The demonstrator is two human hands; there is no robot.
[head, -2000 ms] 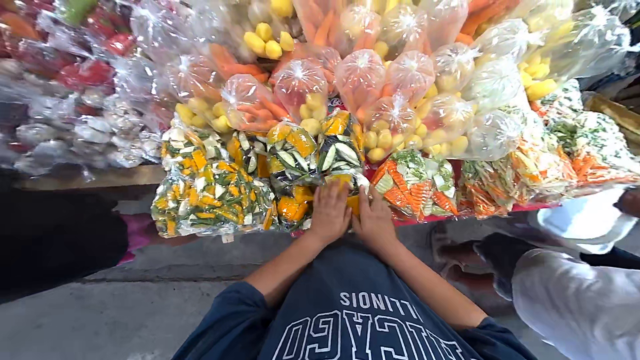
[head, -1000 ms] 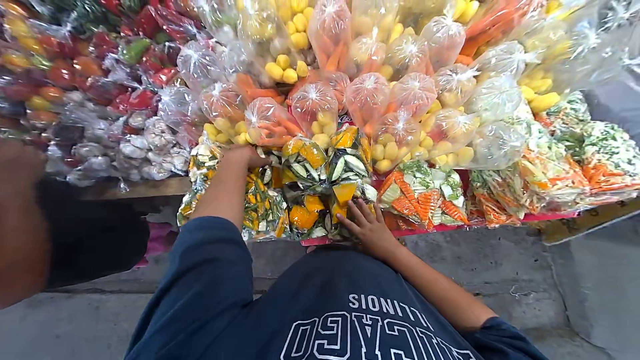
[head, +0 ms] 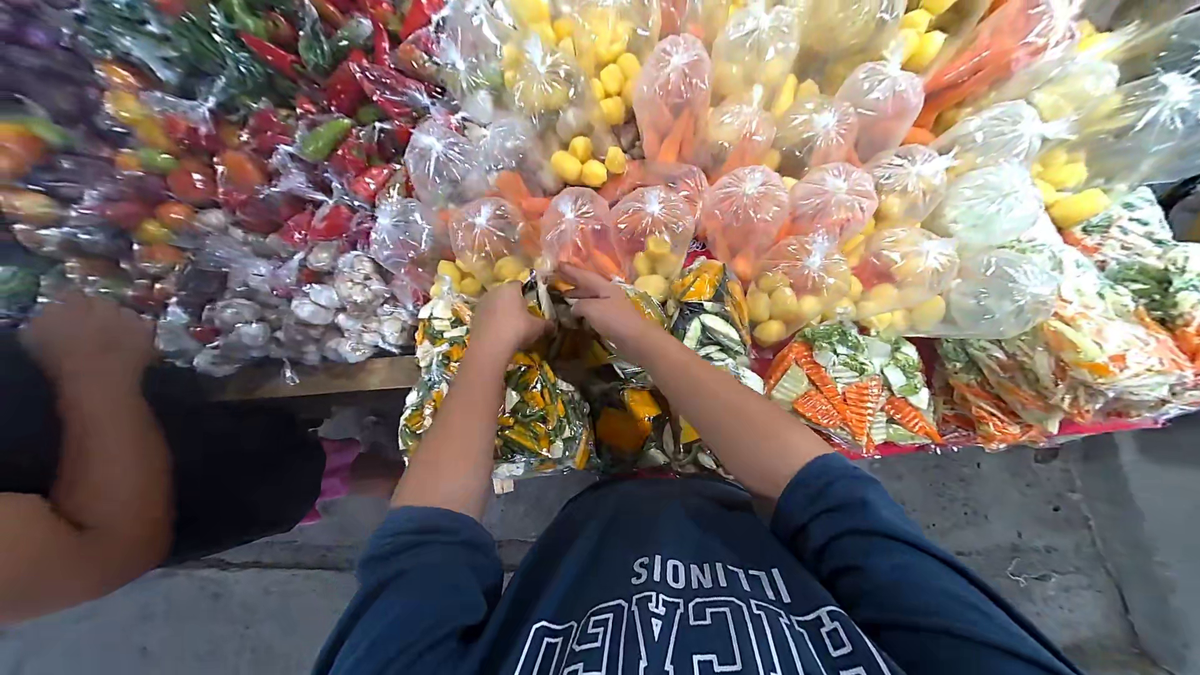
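Both my hands are at a stack of clear plastic bags with cut vegetables. My left hand (head: 506, 323) has curled fingers at the top edge of a bag of green and orange pieces (head: 544, 417); its fingertips are partly hidden. My right hand (head: 600, 305) lies just beside it, fingers stretched toward the same bag top, and its grip cannot be made out. Right of my right hand sits a bag of sliced green vegetable and orange squash (head: 712, 328). Below my right forearm are bags with orange chunks (head: 623, 427).
Tied bags of yellow potatoes and carrots (head: 675, 94) rise behind. Bagged garlic (head: 328, 305) and red peppers (head: 356, 84) lie left. Bags of crinkle-cut carrots (head: 853, 394) and shredded vegetables (head: 1059, 366) lie right. Another person's arm (head: 103, 441) is at the left, by the wooden table edge (head: 319, 380).
My right hand has moved up and left from the front bags to beside my left hand. My left hand was at the back of the left bags a second ago. The other person's arm shows more.
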